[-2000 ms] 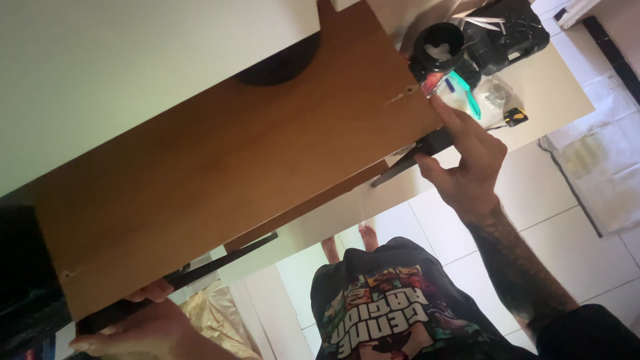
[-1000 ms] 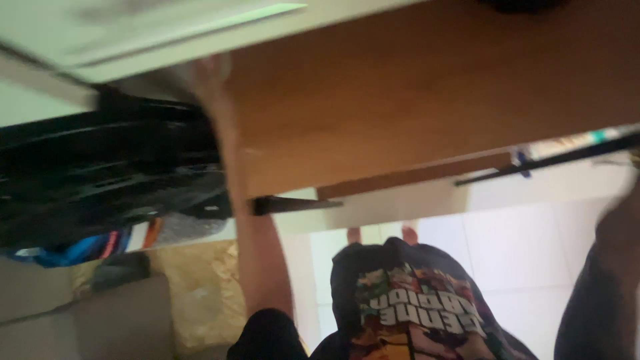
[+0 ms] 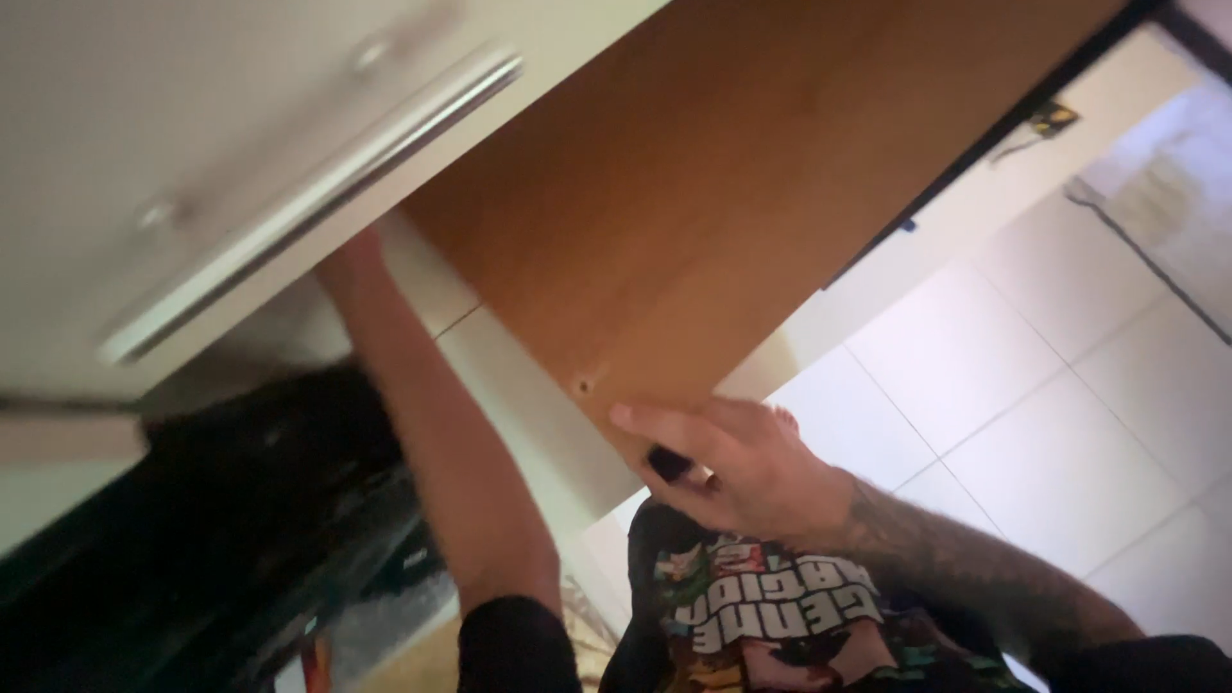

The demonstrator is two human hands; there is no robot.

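A brown wooden board (image 3: 712, 192) with a small hole near its lower corner slants across the view. My right hand (image 3: 741, 462) grips that corner, thumb on the board's face and fingers around a black piece (image 3: 669, 464) at its end. Black rail-like edging (image 3: 962, 144) lies along the board's right side. My left hand (image 3: 358, 252) reaches up beneath the edge of a white cabinet front, left of the board; its fingers are hidden, so what it touches cannot be told.
The white panel (image 3: 539, 48) bears a long metal bar handle (image 3: 318, 207) at upper left. A dark glossy object (image 3: 212, 520) lies at lower left. Right of the board are a pale surface (image 3: 1020, 183) with a black and yellow item (image 3: 1054, 117), and white floor tiles (image 3: 1011, 423).
My right hand has come from the board's far right end to its near lower corner. My left hand, earlier at the board's left end, now reaches under the white panel. The view has shifted.
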